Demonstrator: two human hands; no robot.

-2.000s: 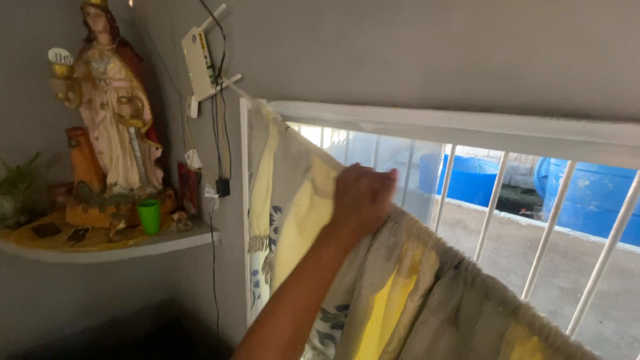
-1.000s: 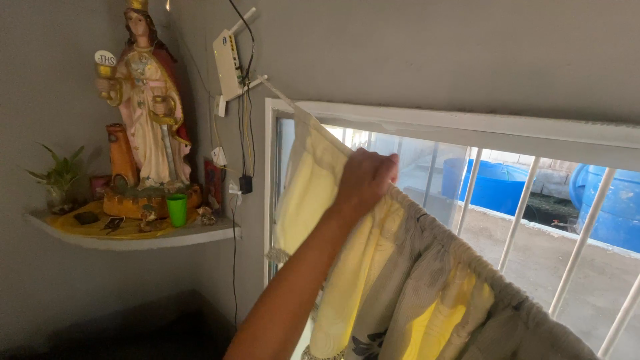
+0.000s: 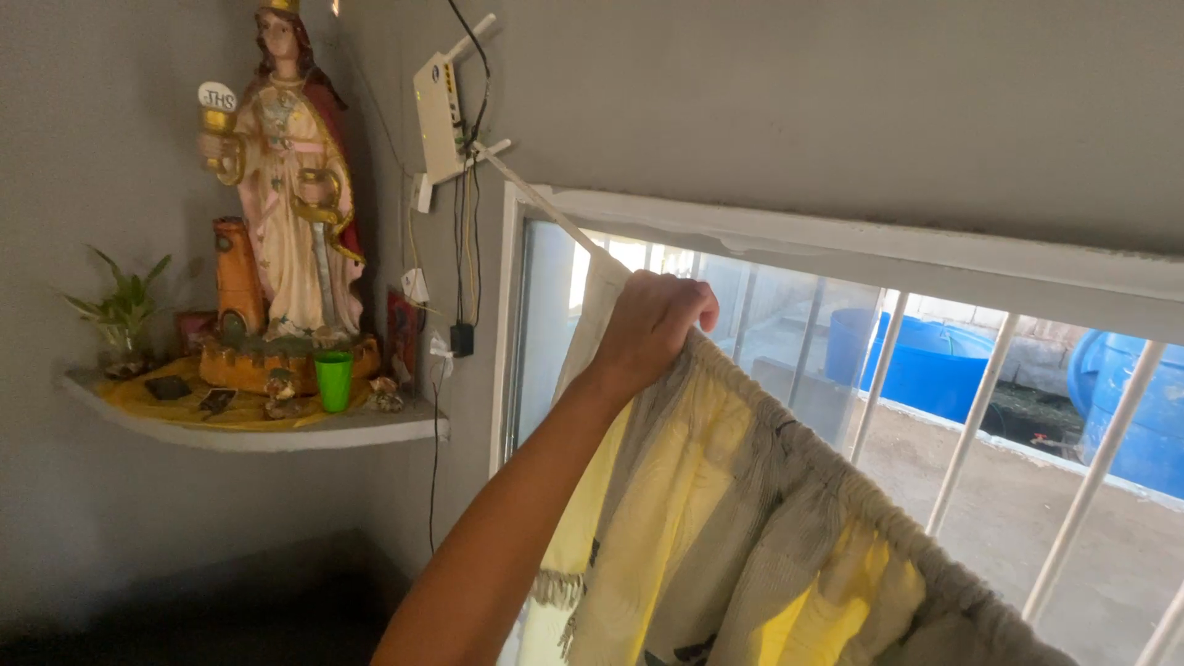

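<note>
My left hand [image 3: 657,319] is closed on the gathered top edge of a grey and yellow patterned curtain [image 3: 684,499], near its upper left corner. A thin white cord [image 3: 541,203] comes out of that corner and runs taut up to a white peg [image 3: 495,148] on the wall. From my hand the curtain's top slopes down to the lower right, across a white-framed window [image 3: 832,227]. Fringe shows on the curtain's left part. My right hand is not in view.
A white router [image 3: 438,118] with hanging cables [image 3: 460,250] is on the wall left of the window. A corner shelf [image 3: 268,438] holds a robed statue [image 3: 296,203], a green cup [image 3: 333,379] and a plant [image 3: 120,301]. White bars [image 3: 971,416] cross the window; blue containers [image 3: 934,365] stand outside.
The curtain's upper left corner has slid along the cord, away from the wall peg, baring more cord. My left hand, still gripping the top edge, is now closer to that corner.
</note>
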